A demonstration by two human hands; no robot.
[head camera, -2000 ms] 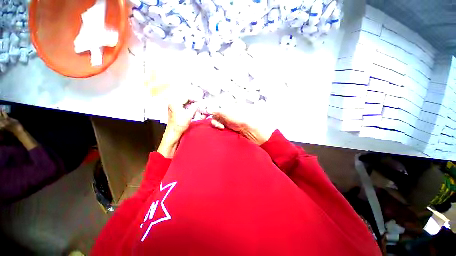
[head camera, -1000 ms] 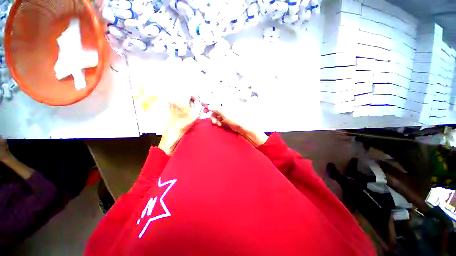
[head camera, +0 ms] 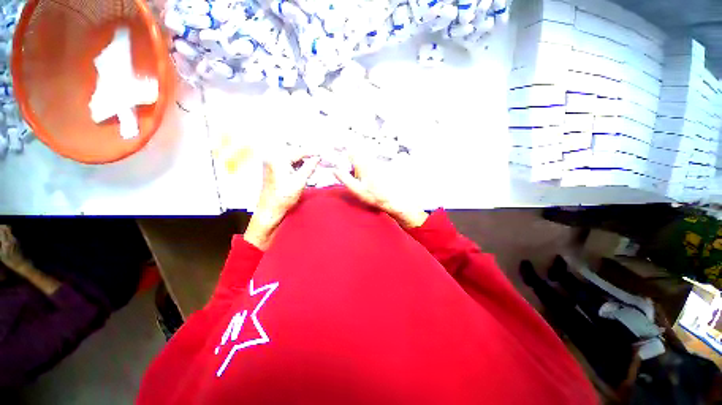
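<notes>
My left hand (head camera: 281, 190) and my right hand (head camera: 370, 191) meet at the table's near edge, just above my red top. Their fingertips hold a small whitish piece (head camera: 323, 172) between them; glare blurs its shape. Loose white pieces (head camera: 380, 134) lie scattered on the table just beyond the fingers, partly washed out. A large pile of white pieces with blue marks (head camera: 317, 39) lies along the far side of the table.
An orange basket (head camera: 165, 87) with a white scrap (head camera: 119, 83) inside stands at the left. Stacked white boxes (head camera: 594, 111) stand at the right. A yellow mark (head camera: 233, 154) is on the table. Another person's arm (head camera: 32, 269) shows at lower left.
The view has shifted, so the basket and boxes sit further left than two seconds ago. My right fingers have straightened and moved up around the piece; a reddish spot at the fingertips no longer shows clearly.
</notes>
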